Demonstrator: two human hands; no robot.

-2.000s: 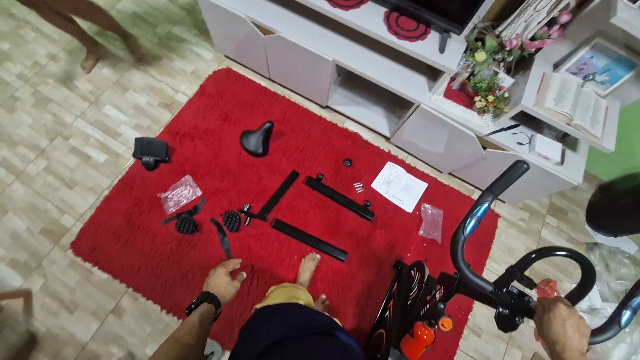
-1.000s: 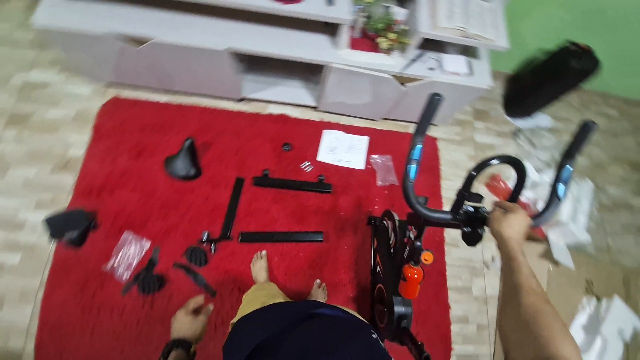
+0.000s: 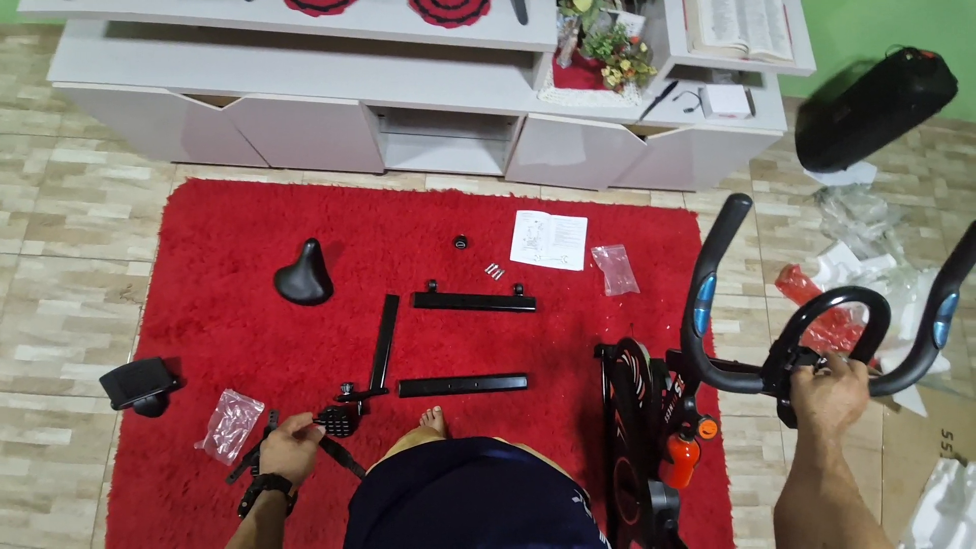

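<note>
My right hand (image 3: 831, 389) grips the black handlebar (image 3: 808, 362) at its centre clamp. The handlebar joins the exercise bike frame (image 3: 633, 442), which lies at the rug's right side with an orange bottle (image 3: 680, 460) on it. My left hand (image 3: 290, 450) hangs over the pedals and straps, its fingertips by a black pedal (image 3: 335, 420); whether it touches is unclear. Near it are a seat post (image 3: 383, 343), a stabilizer bar (image 3: 463, 385) and another bar with small wheels (image 3: 474, 302). A black saddle (image 3: 305, 276) and a console (image 3: 139, 383) lie to the left.
On the red rug (image 3: 229, 221) are an open manual (image 3: 548, 241), several bolts (image 3: 494, 271), a round knob (image 3: 460, 242) and plastic bags (image 3: 614, 270). A white cabinet (image 3: 305, 130) stands beyond. At right are a black speaker (image 3: 877, 110), plastic wrapping (image 3: 854, 213) and cardboard (image 3: 915, 450).
My left hand has moved to beside the pedals. My right hand still holds the handlebar's centre. The view has turned.
</note>
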